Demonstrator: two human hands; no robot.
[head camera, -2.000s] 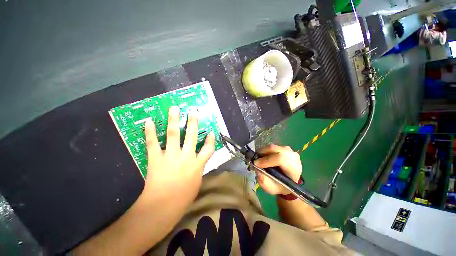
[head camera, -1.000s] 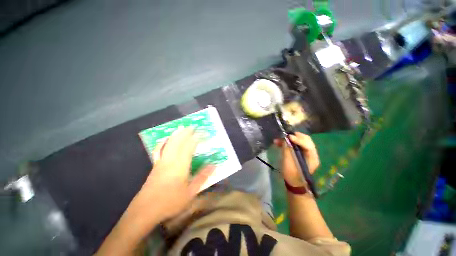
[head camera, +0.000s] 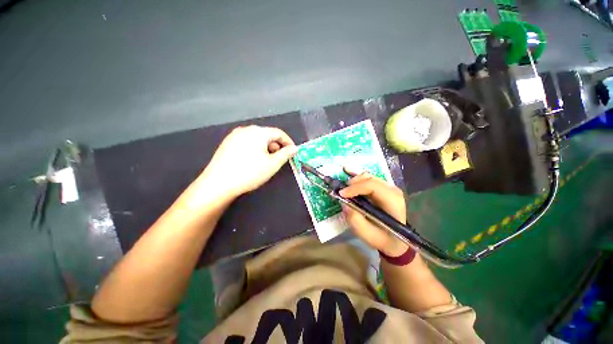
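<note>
A green PCB panel (head camera: 346, 149) lies on a white board (head camera: 334, 230) on the black mat. My right hand (head camera: 373, 205) holds the black soldering iron (head camera: 374, 210) like a pen over the panel. The iron's tip is near the panel's upper left corner. My left hand (head camera: 254, 160) is at that same corner, thumb and fingertips together at the panel's left edge. The fingertips partly hide the corner; whether they pinch the panel or something small, I cannot tell.
A yellow-green tip-cleaning cup (head camera: 419, 126) and yellow sponge (head camera: 456, 158) stand right of the panel. Beyond is the dark solder feeder (head camera: 507, 134) with a green reel (head camera: 517, 41). Other green boards (head camera: 476, 29) lie behind. Thin tools (head camera: 46, 195) lie far left. The iron's cable curves right.
My left hand has moved off the top of the panel to its left corner. My right hand has brought the iron from the cleaning cup back over the panel. The view has shifted.
</note>
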